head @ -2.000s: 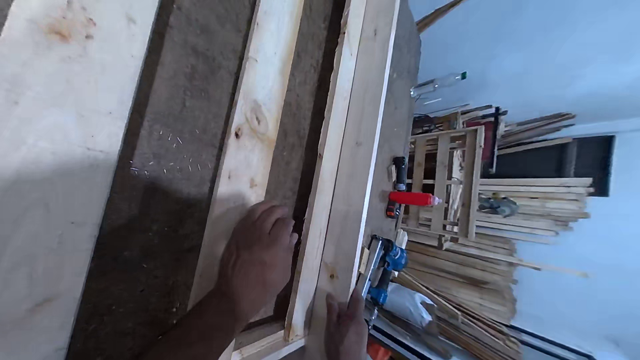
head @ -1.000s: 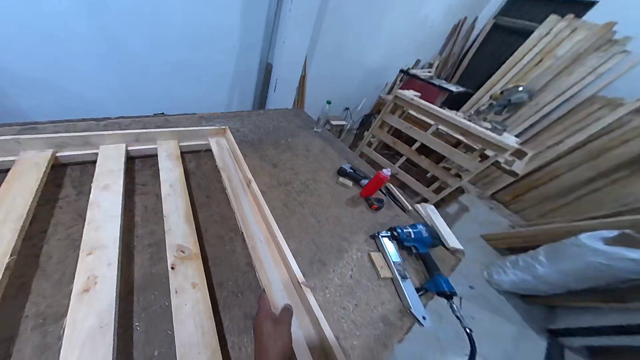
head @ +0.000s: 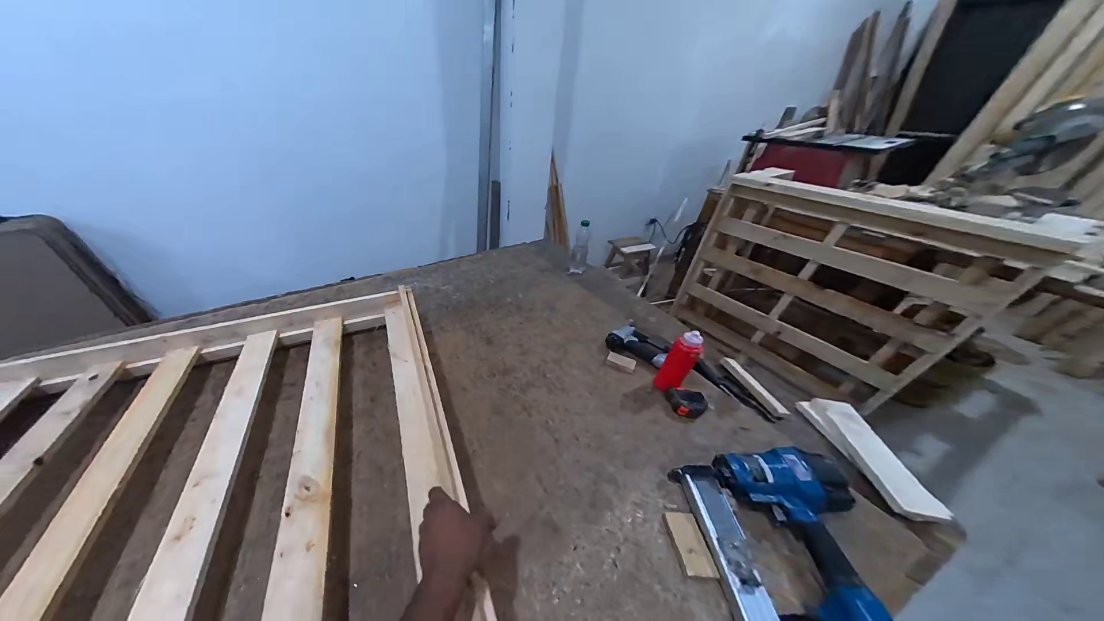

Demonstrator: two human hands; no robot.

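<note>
A slatted frame of pale wood [head: 362, 306] lies flat on a worktable, with several slats [head: 306, 483] running between its sides. My left hand [head: 453, 539] is curled over the double-board end rail [head: 418, 397] at the right of the frame, its fingers bent around the wood. No part of my right hand shows. To the right of the frame lies a blue pneumatic nail gun [head: 785, 487] with a long metal magazine, beside a small wood offcut [head: 690, 545]. The lower ends of the slats run out of view.
Farther back on the worktable [head: 535, 345] are a red squeeze bottle [head: 679, 360], a tape measure [head: 686, 403], a black tool [head: 638, 345] and a clear bottle [head: 580, 247]. Wood strips [head: 880, 457] lie at its right edge. Beyond leans a slatted wooden frame [head: 828, 293].
Two hands showed at the frame two seconds ago; one shows now, on the end rail. The view has swung and levelled strongly, bringing the wall and far table edge into sight.
</note>
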